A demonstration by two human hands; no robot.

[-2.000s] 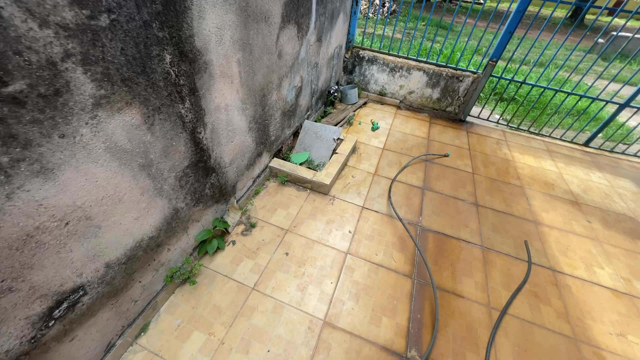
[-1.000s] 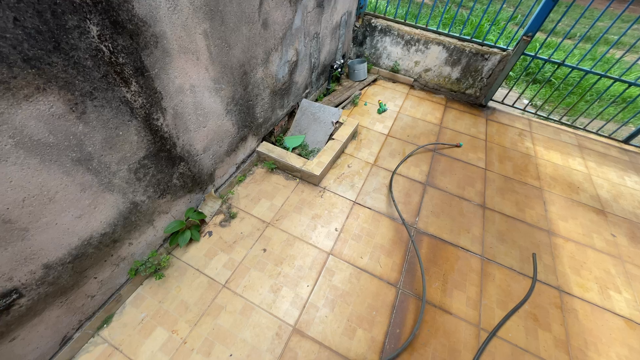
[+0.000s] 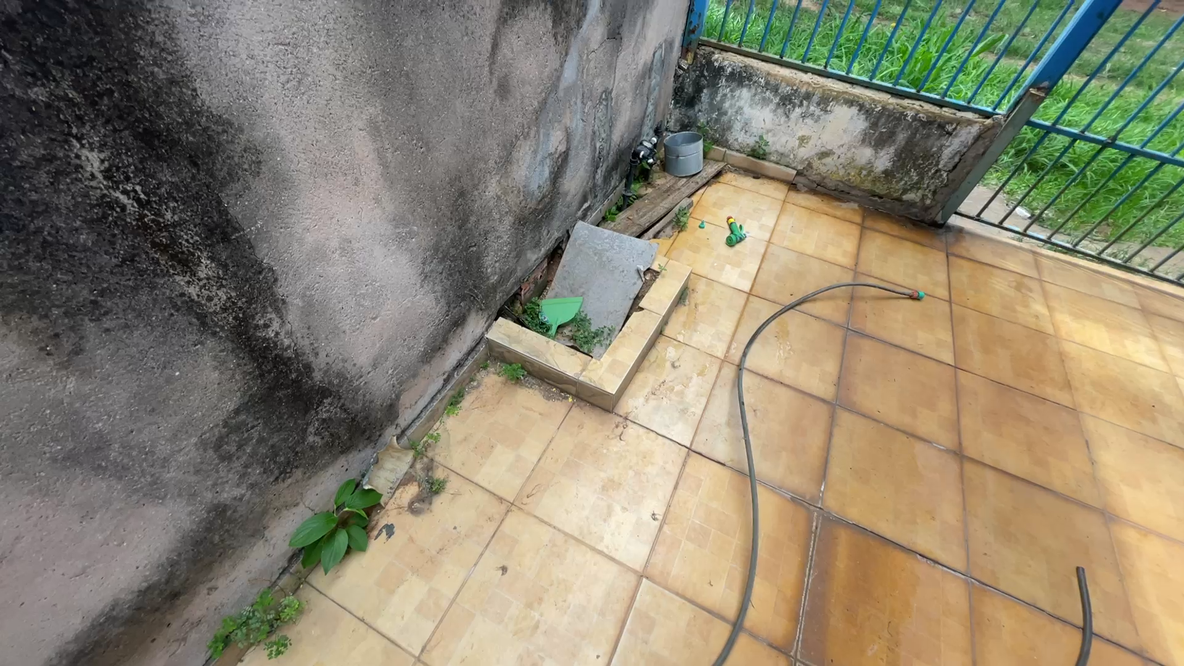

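Note:
Neither my left hand nor my right hand shows in the head view. A grey garden hose (image 3: 751,462) curves over the yellowish floor tiles and ends in a small green and red connector (image 3: 916,295). Farther back on the tiles lies a green and yellow hose nozzle (image 3: 735,231), with a tiny green piece (image 3: 702,225) beside it. At the lower right another dark hose end (image 3: 1084,601) enters the view. Against the wall, a low tiled border (image 3: 615,365) surrounds a tilted grey slab (image 3: 601,273), a green plastic piece (image 3: 560,313) and small weeds.
A stained wall (image 3: 370,185) runs along the left, with a leafy plant (image 3: 338,527) and weeds (image 3: 257,622) at its foot. At the back are a grey bucket-like container (image 3: 684,154), a wooden board (image 3: 661,202), a low wall (image 3: 832,125) and a blue metal gate (image 3: 1101,139).
The view has tilted down and come closer to the tiled border. Nothing on the floor has plainly moved.

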